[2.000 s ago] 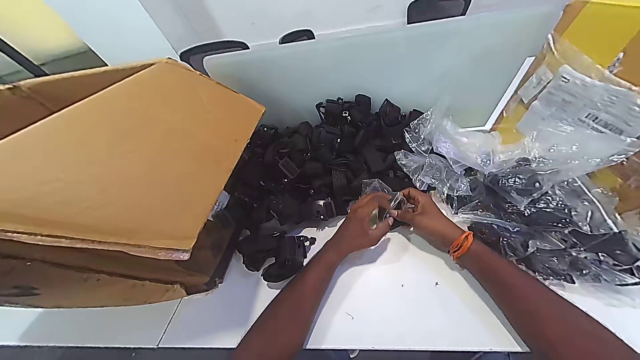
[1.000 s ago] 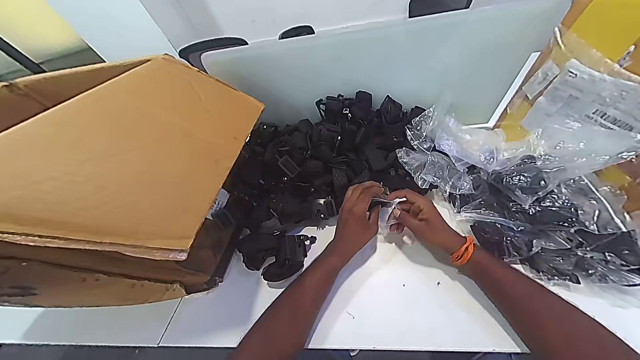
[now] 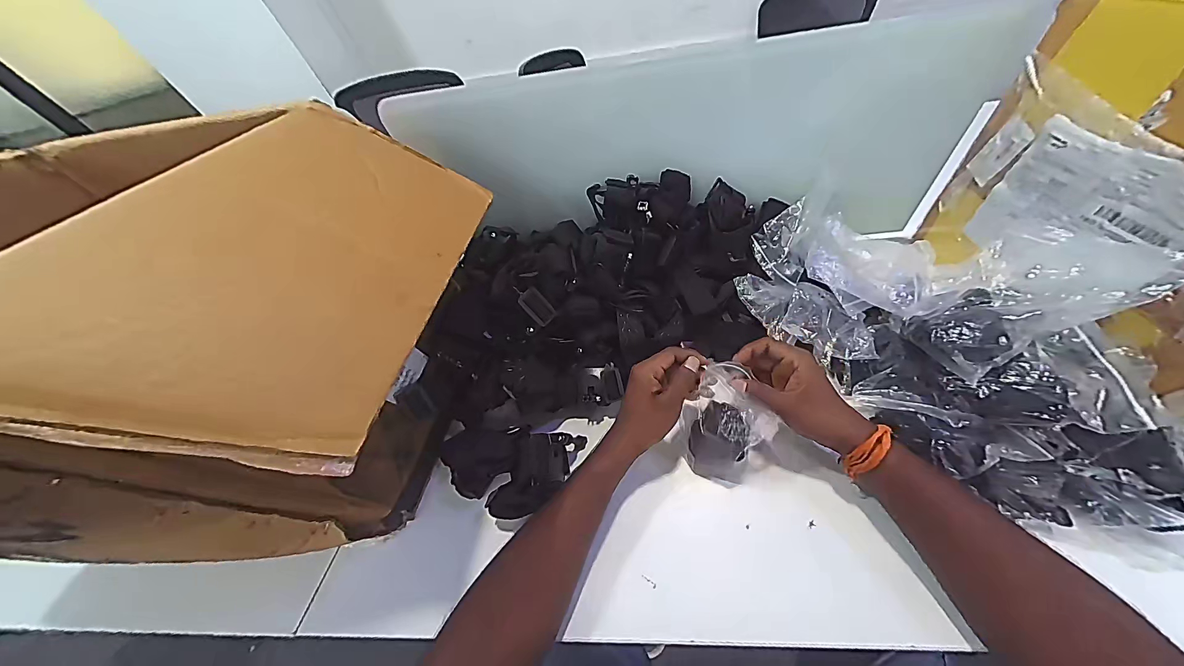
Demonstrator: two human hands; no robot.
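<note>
A clear plastic bag (image 3: 726, 435) with a black item in its lower part hangs between my two hands, over the white table. My left hand (image 3: 661, 393) pinches the left side of its top edge between thumb and fingers. On the other side, my right hand (image 3: 795, 388), with an orange band at the wrist, grips the top edge. Behind the hands lies a heap of black items with straps and buckles (image 3: 592, 305); what they are exactly I cannot tell. A few more black items (image 3: 513, 467) rest left of my left forearm.
An open cardboard box (image 3: 222, 296) stands at the left. Clear bags holding black items (image 3: 999, 416) are piled at the right, beside a box with yellow tape (image 3: 1119, 55). A pale upright panel (image 3: 703, 120) stands behind the heap, on the white table (image 3: 758, 573).
The clear bag now hangs lower between my hands, with the black item plainly visible in it. One second ago my hands were closer together around it.
</note>
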